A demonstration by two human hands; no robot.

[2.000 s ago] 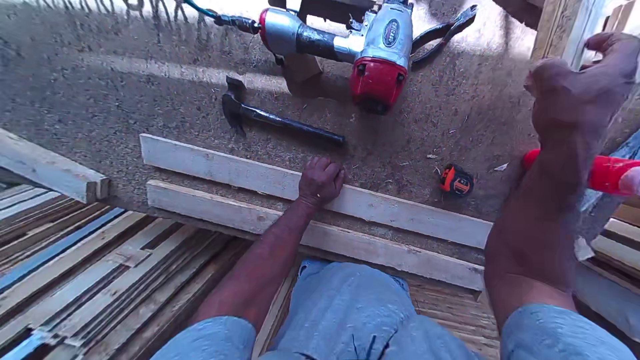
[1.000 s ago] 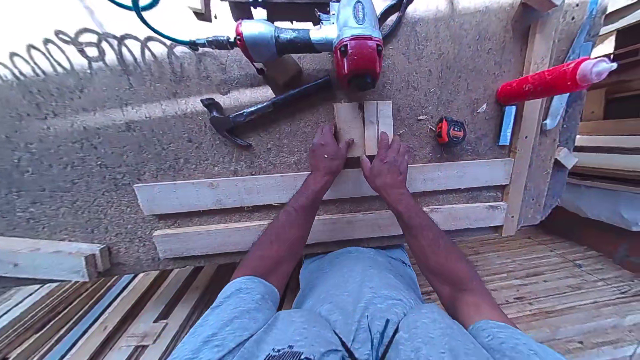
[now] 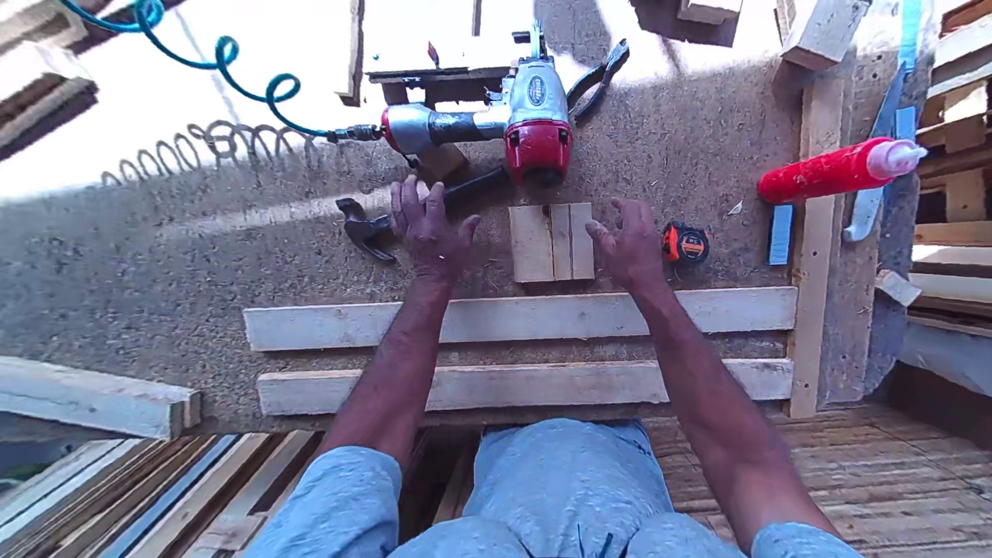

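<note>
My left hand point(image 3: 434, 229) is spread over the claw hammer point(image 3: 372, 225), its fingers apart near the handle; whether it touches the handle is unclear. My right hand point(image 3: 629, 239) hovers with fingers apart just right of several short wooden blocks point(image 3: 535, 244) laid side by side. Two long wooden boards, an upper one point(image 3: 542, 316) and a lower one point(image 3: 542, 386), lie parallel below the blocks, under my forearms. Above the blocks rests a pneumatic nailer point(image 3: 537, 116) with a red cap. An orange and black tape measure point(image 3: 686, 244) lies right of my right hand.
A teal coiled air hose point(image 3: 225, 54) runs to the nailer from the upper left. Pincers point(image 3: 601, 81) lie beside it. At right are a red bottle point(image 3: 829, 170), a handsaw point(image 3: 868, 205) and an upright wooden strip point(image 3: 814, 232). Stacked boards point(image 3: 93, 399) lie at lower left.
Two seconds ago my left hand was on the upper long board. One second ago both hands were on the short blocks; now they are apart, the left one over at the hammer.
</note>
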